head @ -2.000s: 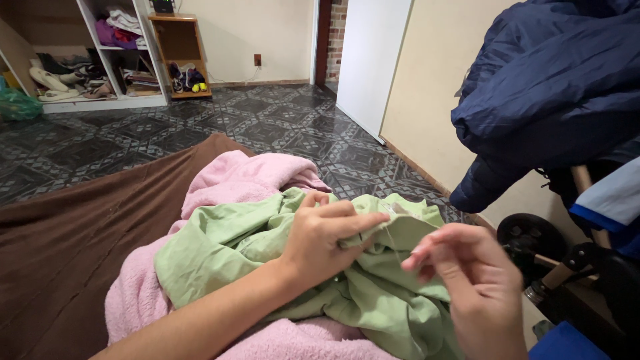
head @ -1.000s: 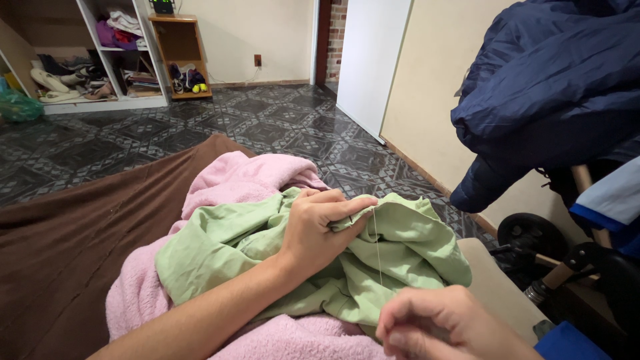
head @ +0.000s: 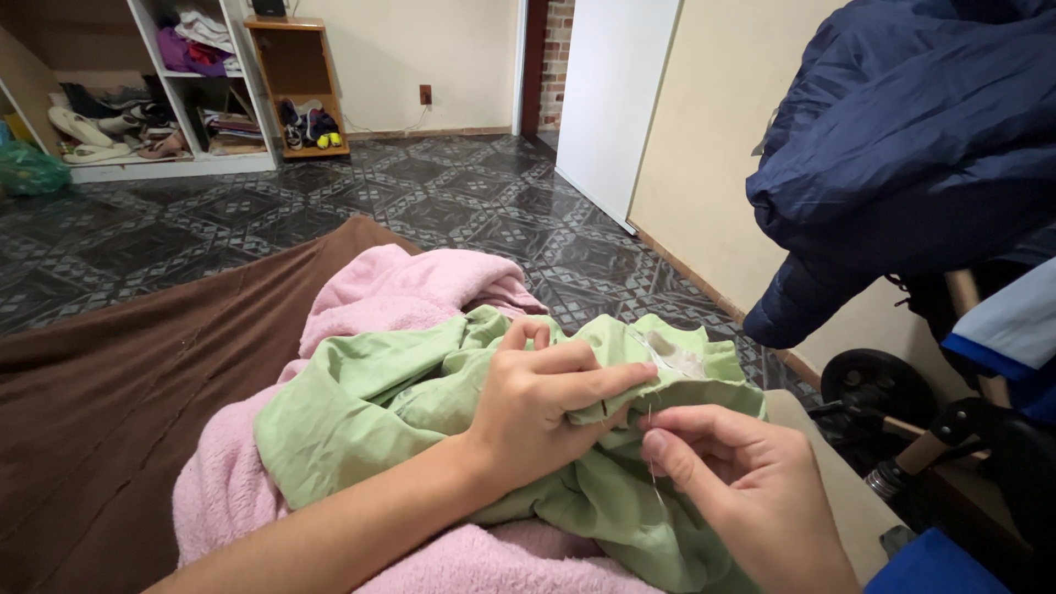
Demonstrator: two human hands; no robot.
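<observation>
My left hand pinches a folded edge of the light green cloth between its fingers. Just right of it, my right hand holds a thin sewing needle upright between thumb and forefinger, close below the cloth's edge. A fine thread hangs beneath the fingertips. A whitish, see-through patch shows on the cloth beyond my left fingertips. Under the green cloth lies a pink fleecy blanket.
Brown fabric spreads at the left. A navy padded jacket hangs at the right above a black wheel and metal parts. White shelves with shoes and a small wooden cabinet stand at the back, beyond the dark tiled floor.
My right hand has moved up from the lower edge, where it was one second ago with a thread stretched to the cloth, and is now beside my left fingertips.
</observation>
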